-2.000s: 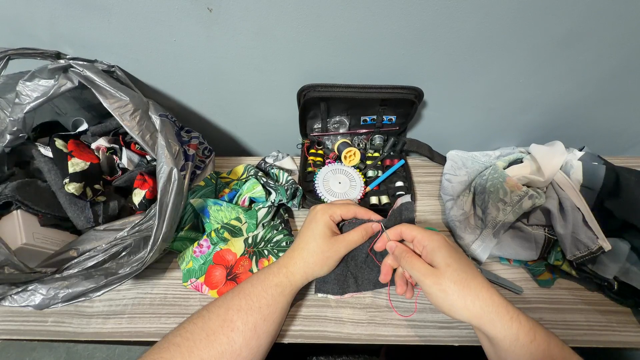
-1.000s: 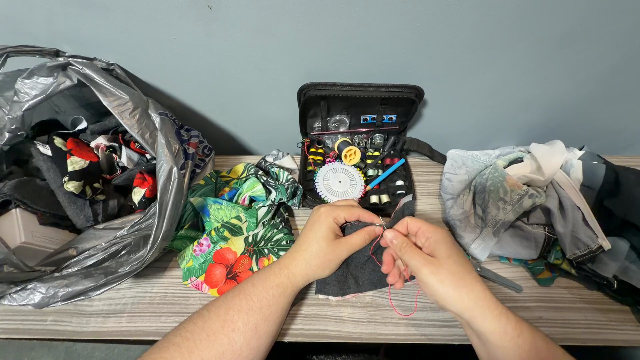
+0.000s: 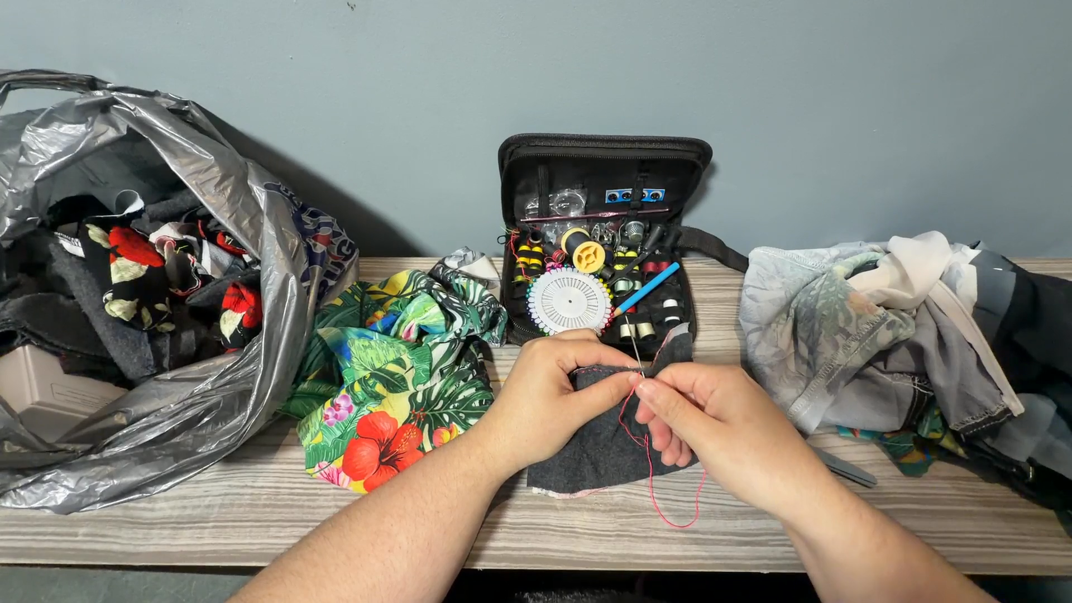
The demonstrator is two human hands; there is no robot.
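Observation:
My left hand (image 3: 557,398) pinches the upper edge of a dark grey fabric piece (image 3: 599,444) between thumb and forefinger. Close against it, my right hand (image 3: 699,410) has thumb and forefinger closed at a thin sewing needle (image 3: 636,343), whose shaft points up above the fabric edge. A pink-red thread (image 3: 651,494) runs from the fingertips and hangs in a loop over the fabric and table. Just behind the hands lies an open black sewing kit (image 3: 605,146) with a pin wheel (image 3: 569,301), a yellow thread spool (image 3: 584,251) and a blue pencil (image 3: 647,288).
A grey plastic bag (image 3: 201,419) full of fabric scraps stands at the left. Tropical-print fabric (image 3: 394,394) lies beside it. Grey and black garments (image 3: 871,335) are heaped at the right, with what looks like a scissors blade (image 3: 847,469) near them on the wood-patterned table (image 3: 569,536).
The needle now stands up above the fabric edge between my fingertips; a second ago it could not be made out there. Both hands have stayed nearly in place.

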